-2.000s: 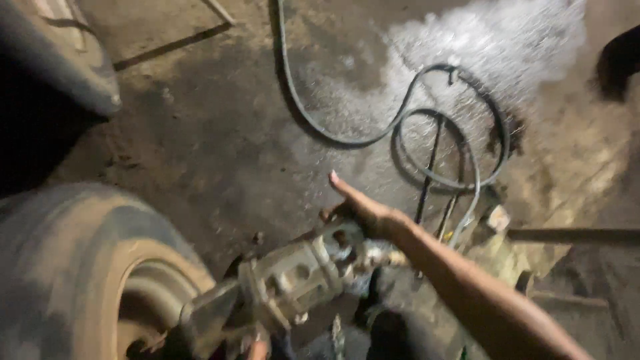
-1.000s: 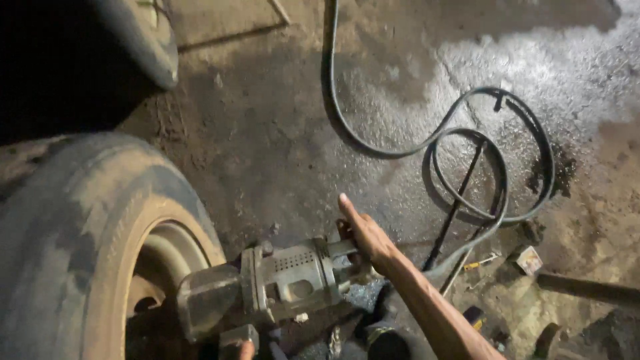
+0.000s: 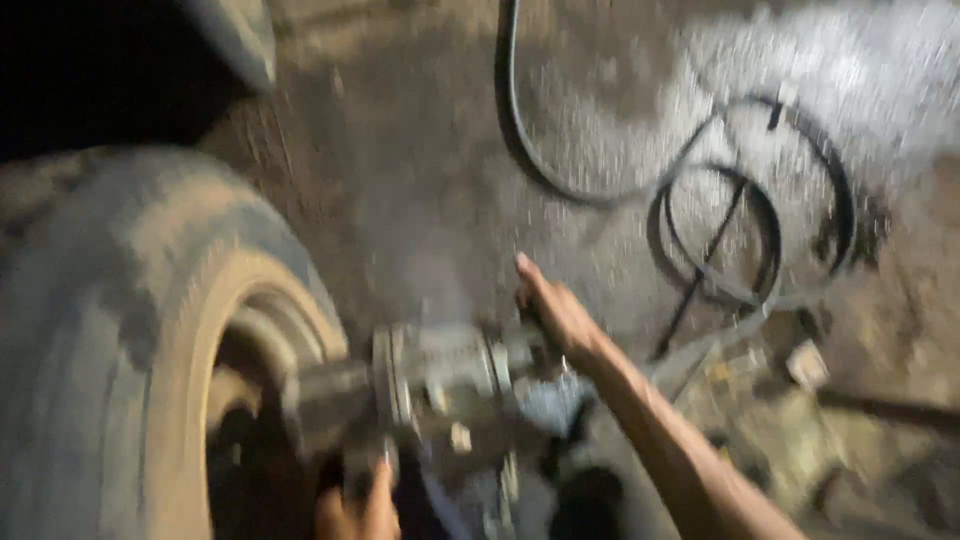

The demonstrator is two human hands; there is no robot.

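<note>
A large metal pneumatic impact wrench (image 3: 450, 367) lies level at the lower middle, its nose reaching into the rim (image 3: 281, 322) of a big dusty tyre (image 3: 97, 337). At its rear end my right hand (image 3: 551, 307) is closed around the handle, thumb stretched out. My left hand (image 3: 364, 506) comes in from the bottom edge and grips a part under the tool's front, mostly hidden. Motion blur covers the view, and a pale haze hangs just above the tool's body.
A dark hose (image 3: 514, 127) runs from the top and coils on the wet concrete floor (image 3: 405, 165) at right. A thin dark bar (image 3: 701, 270) crosses the coil. A pipe (image 3: 892, 409) and a small box (image 3: 808, 365) lie at lower right. Another tyre (image 3: 244, 37) stands at upper left.
The impact wrench has levelled out from its tilt of two seconds ago, with both hands still at it. The pale haze above it was not there before.
</note>
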